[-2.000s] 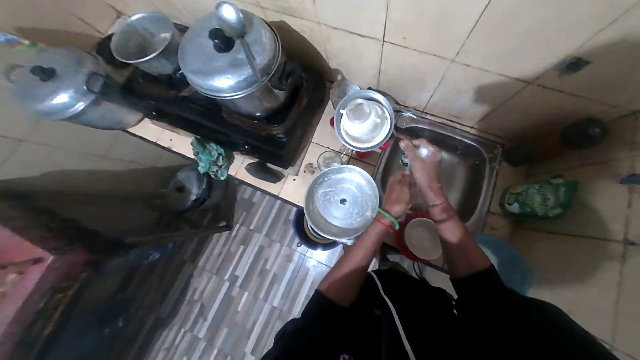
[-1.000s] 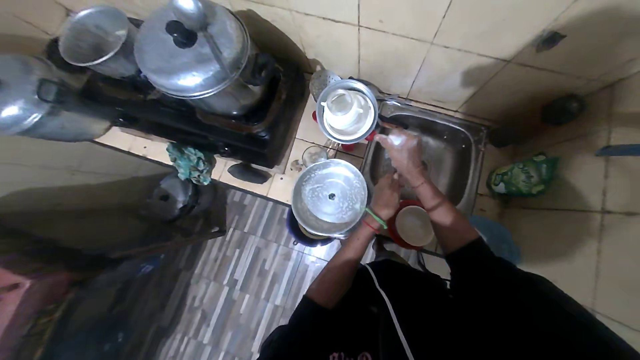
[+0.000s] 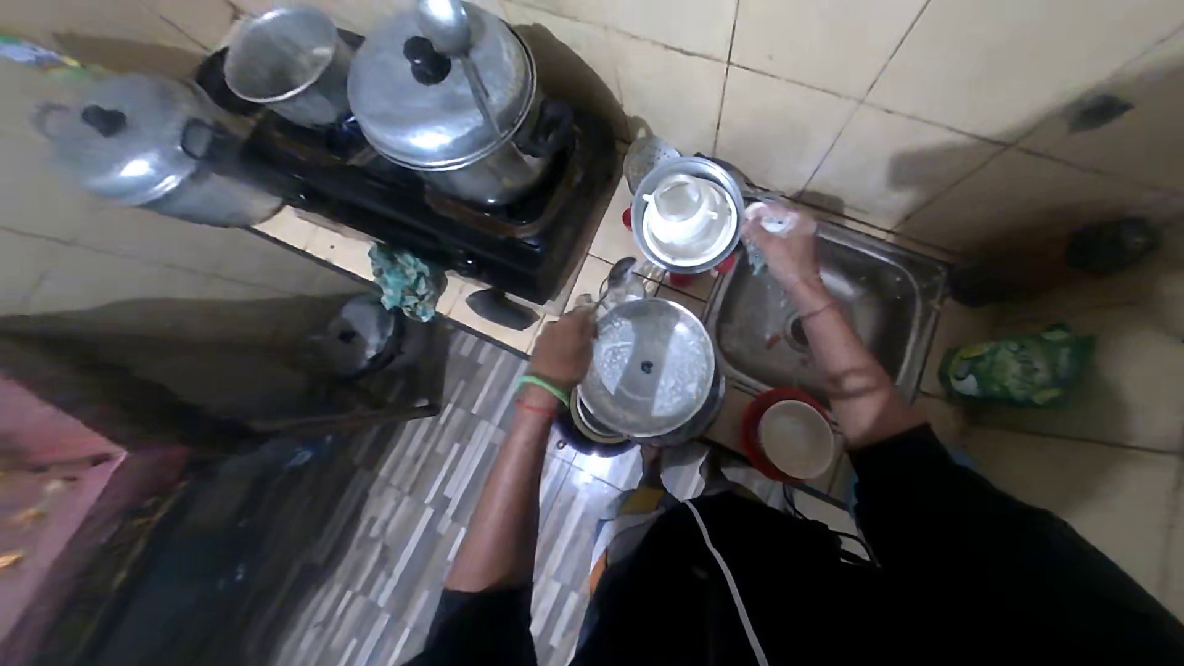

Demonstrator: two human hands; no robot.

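Note:
My left hand (image 3: pixel 566 347), with a green band at the wrist, is at the left rim of a round metal lid (image 3: pixel 652 370). Metal utensils (image 3: pixel 620 277), one like a spoon, lie by its fingers; whether they are in its grip is hard to tell. My right hand (image 3: pixel 782 242) is closed on a whitish, soapy scrubber (image 3: pixel 772 220) over the upper left corner of the steel sink (image 3: pixel 832 324). Just left of it, a metal pot (image 3: pixel 689 165) holds white dishes (image 3: pixel 686 217). A beige bowl (image 3: pixel 795 439) sits in a red basin (image 3: pixel 760 453) beside the sink's near edge.
A black stove (image 3: pixel 370 213) at the upper left bears a large lidded pot (image 3: pixel 444 102) with a ladle (image 3: pixel 446 28) and an open pot (image 3: pixel 282 55). A lidded pot (image 3: pixel 139 139) stands left of it. A teal cloth (image 3: pixel 405 282) lies at the counter edge, a green packet (image 3: pixel 1017 367) right of the sink.
My left hand has moved left, from the sink's near left side to the far side of the metal lid. My right hand remains at the sink's upper left, apart from the left hand now.

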